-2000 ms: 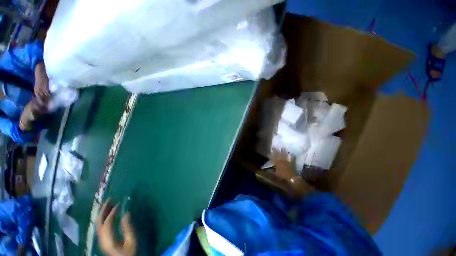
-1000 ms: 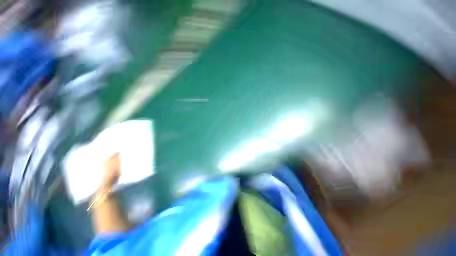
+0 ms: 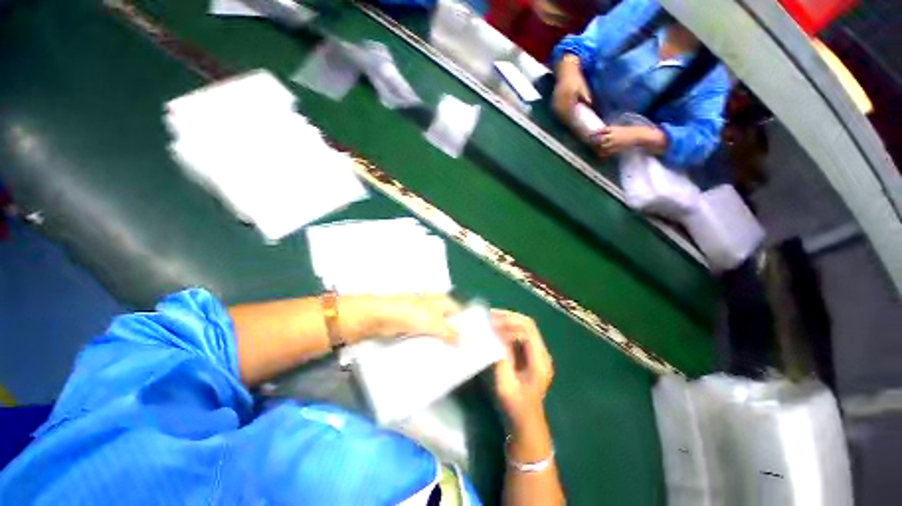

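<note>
My left hand (image 3: 420, 316), with a gold band at the wrist, holds the top of a white rectangular piece (image 3: 420, 371) in front of my chest. My right hand (image 3: 522, 361), with a bracelet, has its fingers at the piece's right edge, slightly blurred. I cannot tell if the piece is a card or a filled sleeve. Just beyond my left hand lie white cards (image 3: 376, 255) on the green bench. A larger fanned pile of white cards (image 3: 259, 163) lies farther up and left. A pale, glossy piece (image 3: 440, 430) shows below the held one.
A chipped metal strip (image 3: 475, 242) divides the bench from the green belt (image 3: 603, 272), which carries loose white pieces (image 3: 453, 126). A person in blue (image 3: 643, 89) handles white pieces across the belt. Large cloudy bags (image 3: 757, 445) stand at lower right. A grey frame (image 3: 821, 119) curves above.
The view has swung from the carton and large bag to the bench and belt. The white piece in my left hand is out of that outstretched position; both hands now meet at a white piece.
</note>
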